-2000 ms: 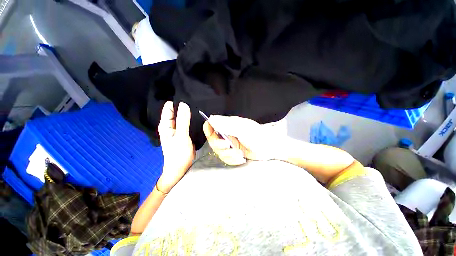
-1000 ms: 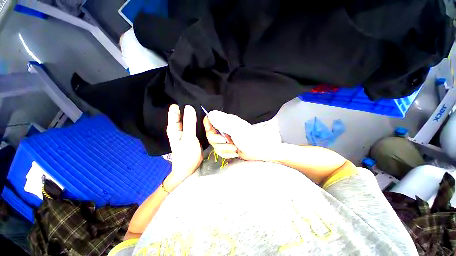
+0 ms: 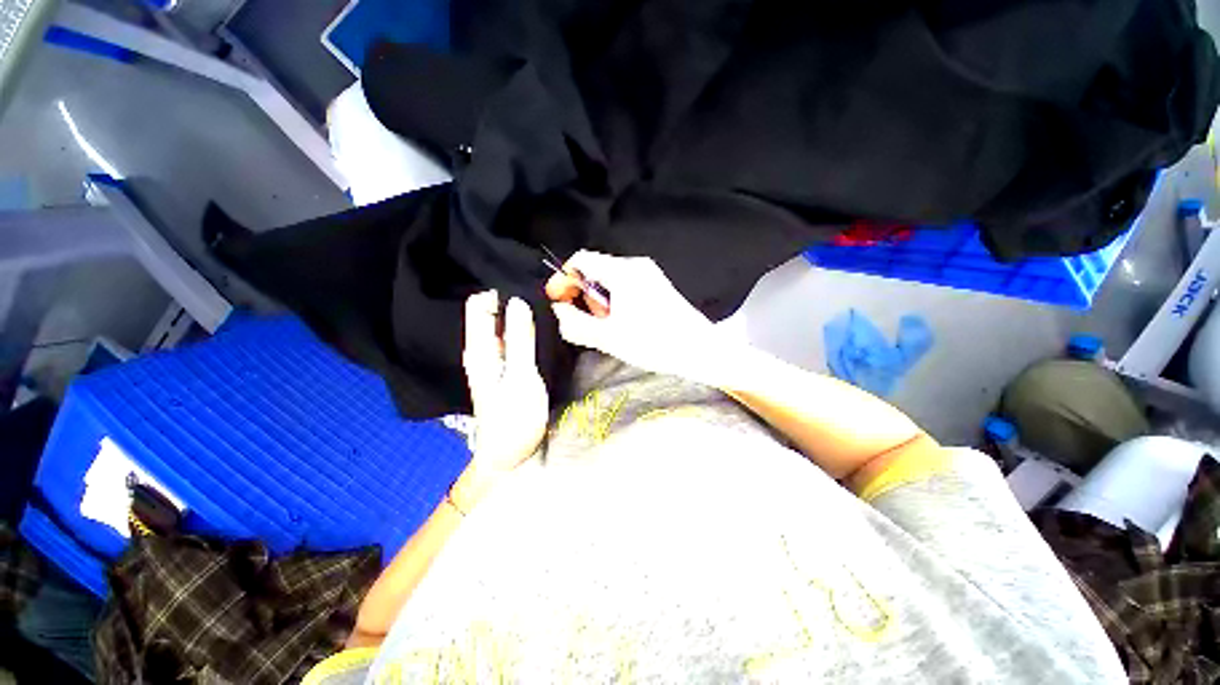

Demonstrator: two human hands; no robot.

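A large black garment (image 3: 749, 121) spreads across the upper middle, with its lower part hanging down to my hands. My left hand (image 3: 506, 388) is at its near edge, fingers pointing up and black cloth showing between two of them. Its thumb is hidden, so I cannot tell whether it grips the cloth. My right hand (image 3: 629, 315) is to the right and slightly higher, shut on small thread snips (image 3: 589, 290). Their thin tip points up and left over the black cloth. No loose thread can be made out.
A ribbed blue crate (image 3: 268, 428) with a white label stands at left, brown plaid cloth (image 3: 214, 602) below it. Another blue crate (image 3: 990, 268) with something red (image 3: 870, 234) is under the garment. A light blue scrap (image 3: 870, 351) lies on the floor. More plaid cloth is at lower right.
My right hand with the snips has moved up and a little away from my body. My left hand has shifted slightly right and stays at the cloth's edge.
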